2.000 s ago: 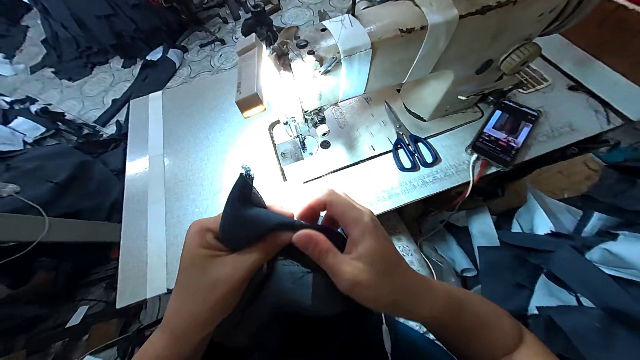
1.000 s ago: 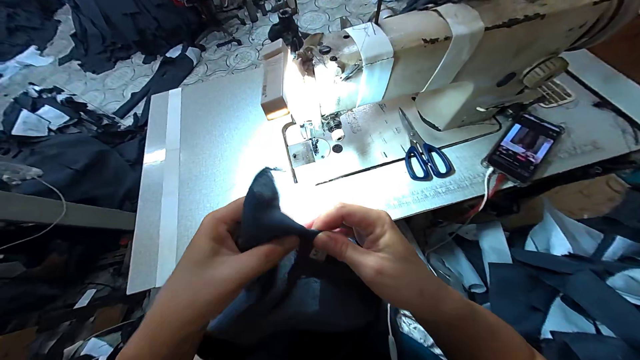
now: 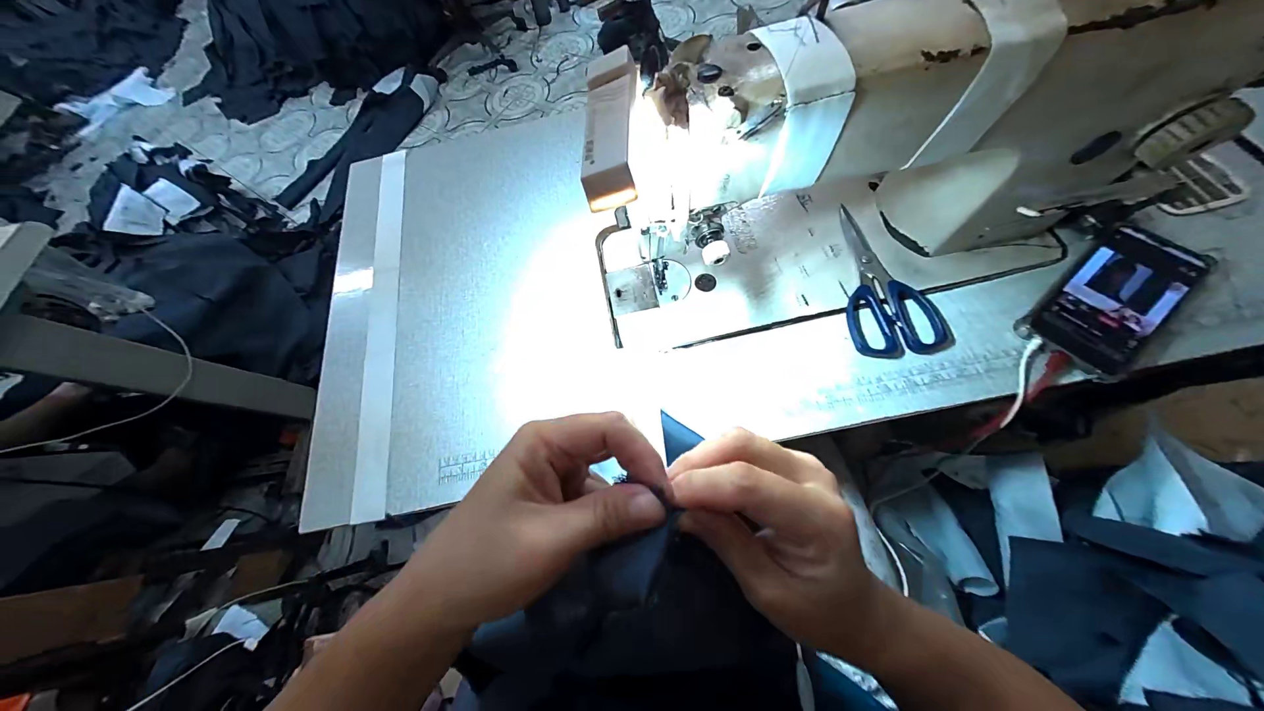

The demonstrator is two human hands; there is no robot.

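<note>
A dark navy piece of fabric [image 3: 632,568] is pinched between my two hands in front of the table's near edge. My left hand [image 3: 583,494] grips it with thumb and forefinger. Close against those fingertips, my right hand [image 3: 775,518] holds the same cloth, and a pointed corner stands up behind the fingers. Beyond my hands is the sewing machine [image 3: 918,99], its lamp lighting the needle plate [image 3: 647,286]. Blue-handled scissors [image 3: 889,306] lie on the table, right of the needle plate. The fabric's lower part merges with dark cloth at my lap.
A lit phone [image 3: 1121,296] with cables plugged in rests on the right of the sewing table [image 3: 464,247]. Cut fabric pieces [image 3: 1136,592] are heaped at the lower right. Dark cloth piles [image 3: 197,296] and scraps lie on the left. A metal bar [image 3: 148,365] runs beside the table.
My fingertips have come together on the fabric. The cloth flap that stood up over my left hand has folded down, and a smaller corner now points up between the hands.
</note>
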